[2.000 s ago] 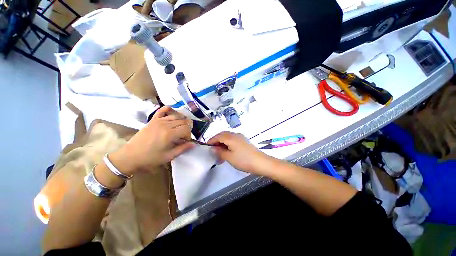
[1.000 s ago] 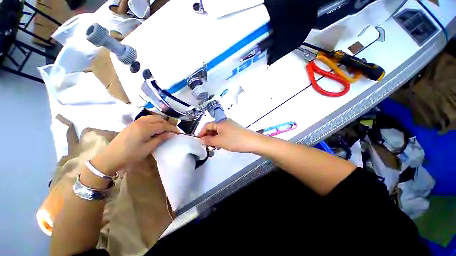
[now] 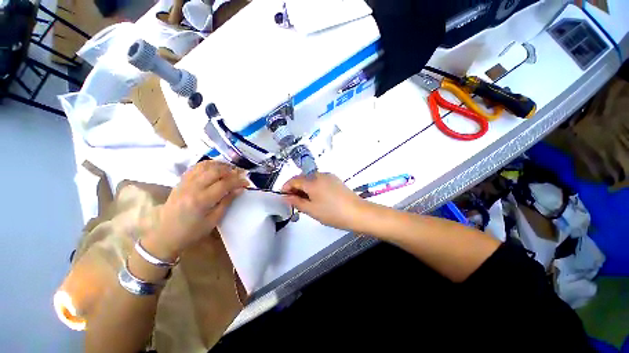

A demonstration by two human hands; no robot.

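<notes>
My left hand (image 3: 201, 200) and my right hand (image 3: 321, 200) pinch a narrow dark seam edge (image 3: 265, 191) between their fingertips, just in front of the needle area. White lining cloth (image 3: 250, 234) hangs from this edge over the table's front. The tan garment (image 3: 196, 289) lies bunched under my left forearm and drapes off the table. The white sewing machine head (image 3: 321, 52) with a blue stripe stands behind my hands. Its needle is too small to tell. The dark strip's ends are hidden by my fingers.
Thread snips (image 3: 387, 185) lie right of my right hand. Red-handled scissors (image 3: 458, 124), orange-handled scissors or pliers and a black-and-yellow screwdriver (image 3: 507, 98) lie farther right. A black cloth band (image 3: 410, 41) wraps the machine arm. Scraps (image 3: 552, 200) fill a blue bin below right.
The camera view has shifted. The white cloth is raised and folded over near my fingers compared with two seconds ago. The dark edge is stretched between my hands, more visible than one second ago.
</notes>
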